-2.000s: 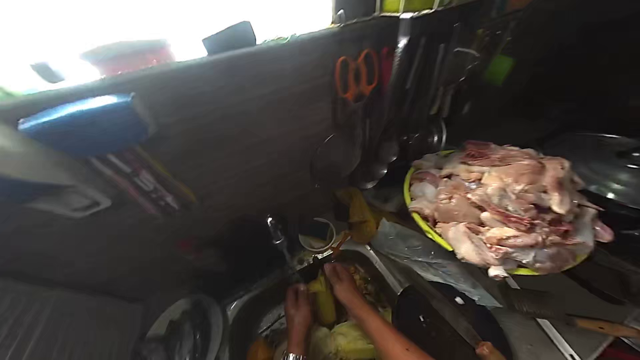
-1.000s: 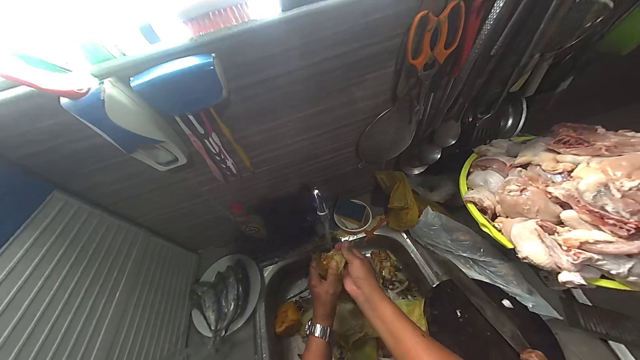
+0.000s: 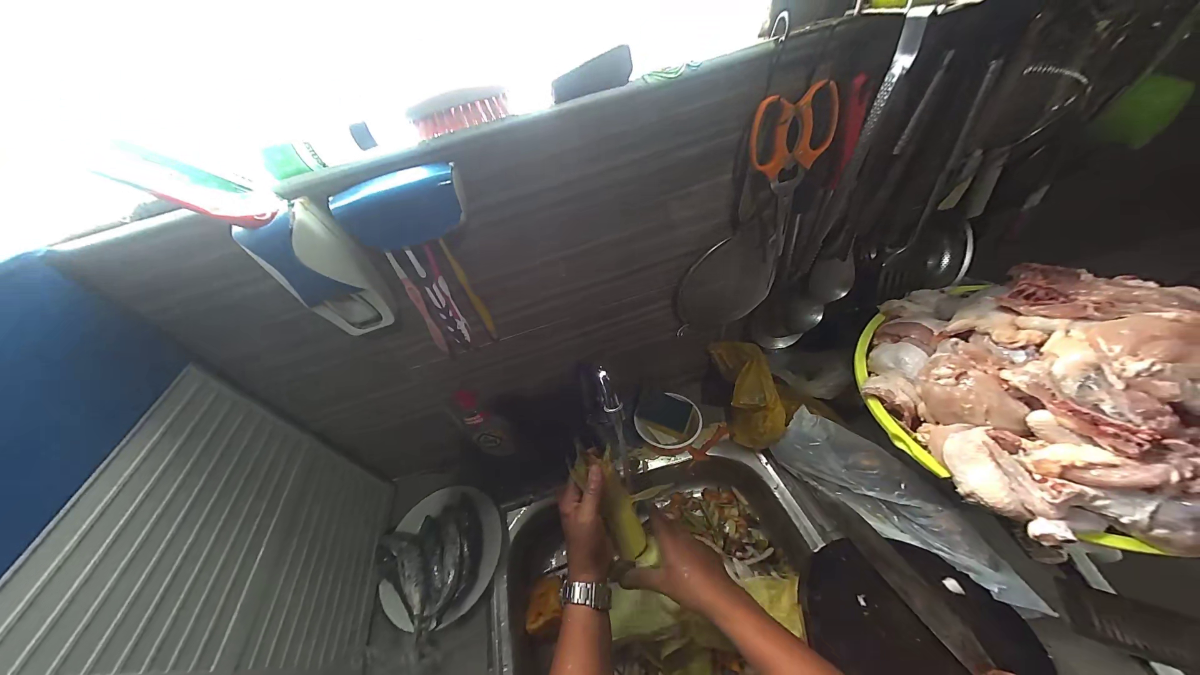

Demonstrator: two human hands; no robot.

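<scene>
Over a metal sink (image 3: pixel 511 600), my left hand (image 3: pixel 586 511) is closed around the upper part of a yellow-green ear of corn in its husk (image 3: pixel 621 511). My right hand (image 3: pixel 680 562) grips its lower end. Water runs from the faucet (image 3: pixel 602 389) right behind the ear. Vegetable scraps (image 3: pixel 722 525) and pale green leafy pieces (image 3: pixel 647 614) lie in the sink below the hands. A piece of orange vegetable (image 3: pixel 542 605) is at the sink's left side.
Left of the sink is a white plate (image 3: pixel 492 553) of whole fish. On the right stand a yellow-rimmed basin (image 3: pixel 877 403) of raw chicken, a plastic bag (image 3: pixel 881 478), and a knife (image 3: pixel 900 581) on a dark round board (image 3: pixel 844 600). Orange-handled scissors (image 3: pixel 792 131) and ladles hang on the wall.
My right hand has moved down, away from my left; a second ago the two were close together beneath the faucet. More of the yellow-green ear shows between them now.
</scene>
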